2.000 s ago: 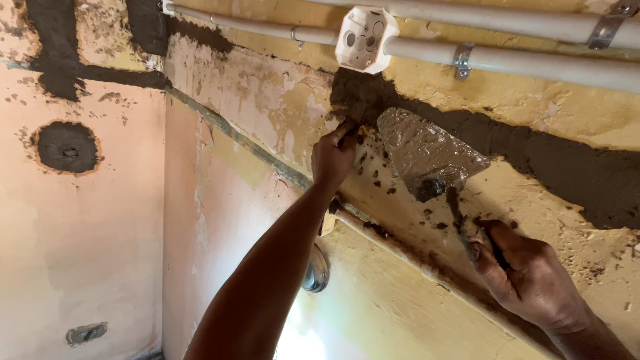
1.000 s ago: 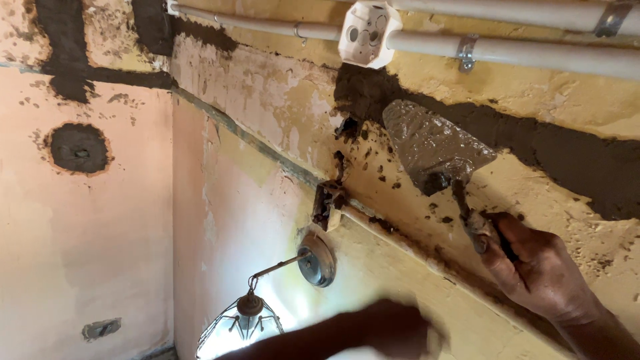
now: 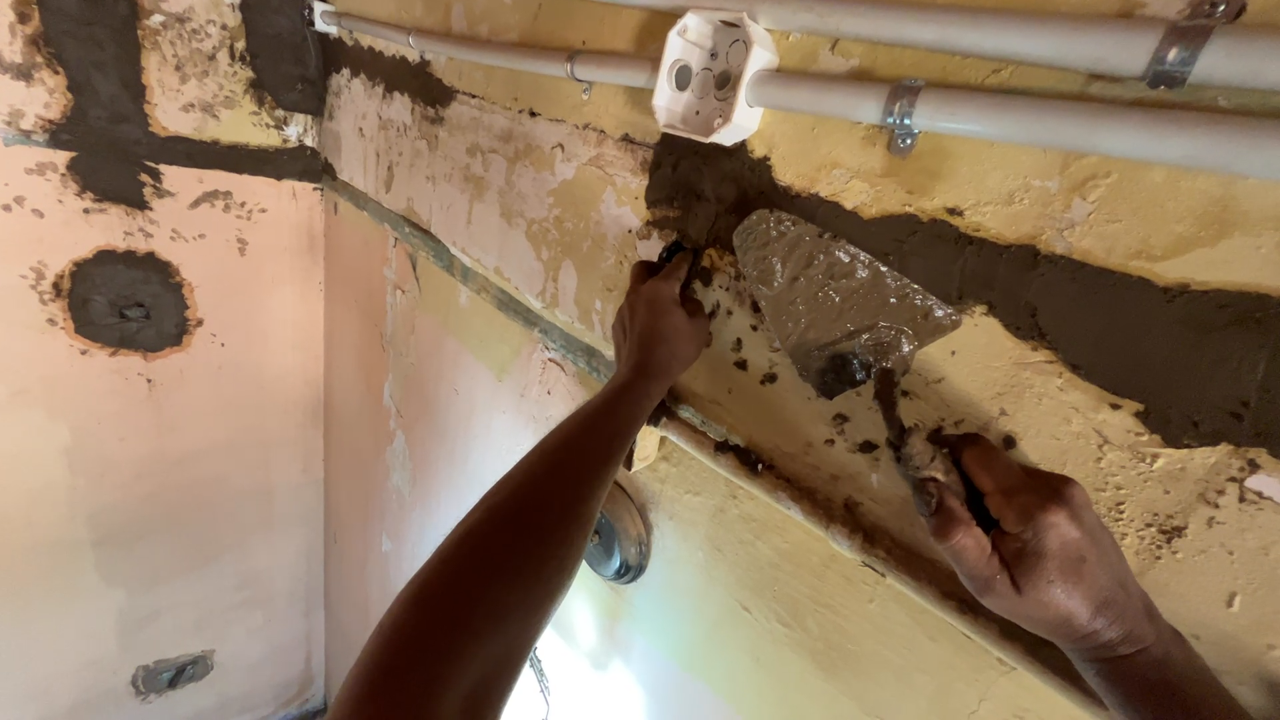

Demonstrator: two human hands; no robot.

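My left hand (image 3: pixel 660 325) reaches up to the wall, its fingers closed around a small black piece (image 3: pixel 674 252) at the lower edge of a dark mortar patch (image 3: pixel 690 185). What that piece is cannot be told. In my right hand (image 3: pixel 1040 545) is the handle of a pointed masonry trowel (image 3: pixel 840 295). Wet grey-brown mortar coats the blade, which lies close to the wall just right of my left hand. A band of dark mortar (image 3: pixel 1060 310) runs rightward behind the trowel. Above the patch sits a white octagonal junction box (image 3: pixel 710 78).
White conduits (image 3: pixel 1000 118) with metal clamps (image 3: pixel 902 115) run along the top. A pipe (image 3: pixel 780 475) slopes below the trowel. A round lamp base (image 3: pixel 620 535) is partly behind my left arm, above bright light. The left wall bears a round mortar patch (image 3: pixel 130 302) and a wall box (image 3: pixel 173 675).
My left hand was at the small black piece, came down to the lower middle, and is back up at it now. My right hand keeps hold of the mortar-laden trowel.
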